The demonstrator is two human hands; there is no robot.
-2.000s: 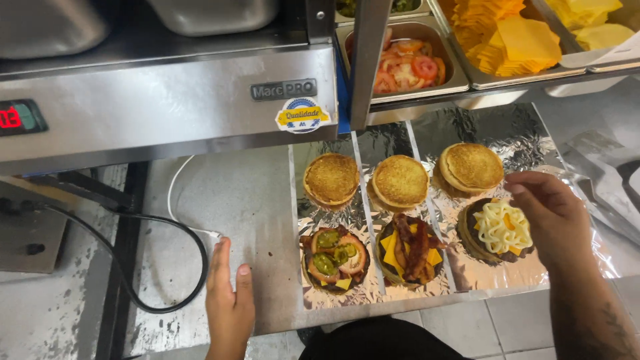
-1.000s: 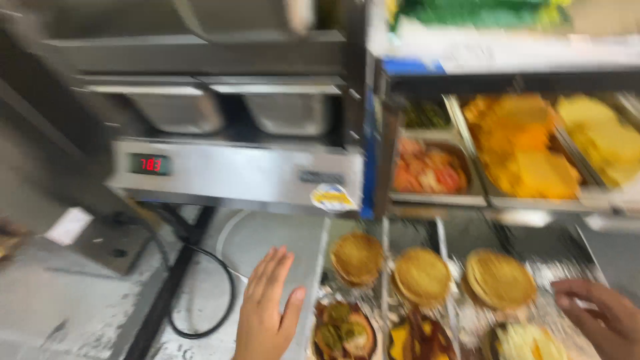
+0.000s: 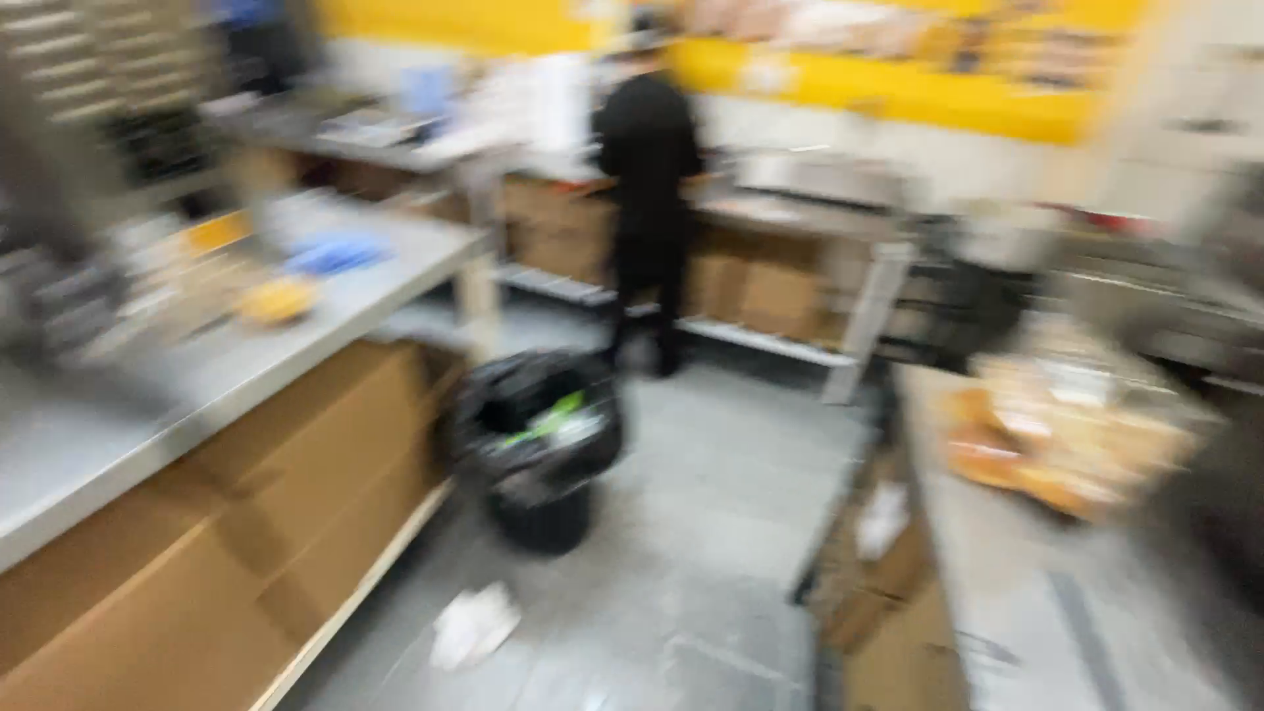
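Observation:
Neither my left hand nor my right hand shows in the head view, which is strongly blurred. At the middle stands a black trash bin (image 3: 543,513) lined with a black plastic bag, with green and white waste inside. A crumpled white piece (image 3: 476,624), perhaps paper or a bag, lies on the grey floor in front of it. On the metal table (image 3: 336,326) at the left rest a blue item (image 3: 338,253) and a yellow round item (image 3: 276,300), both too blurred to name exactly. Plastic-wrapped packages (image 3: 1076,425), seemingly of bread, lie on the right-hand table.
A person in dark clothes (image 3: 647,188) stands at the back worktable, facing away. Cardboard boxes (image 3: 326,484) fill the space under the left table, and more boxes (image 3: 780,291) sit below the back one. The right table (image 3: 1017,612) edges the walkway.
The view has swung away from the burgers, foil sheets and topping pans to the wider kitchen. Both hands, seen near the burgers before, are out of view.

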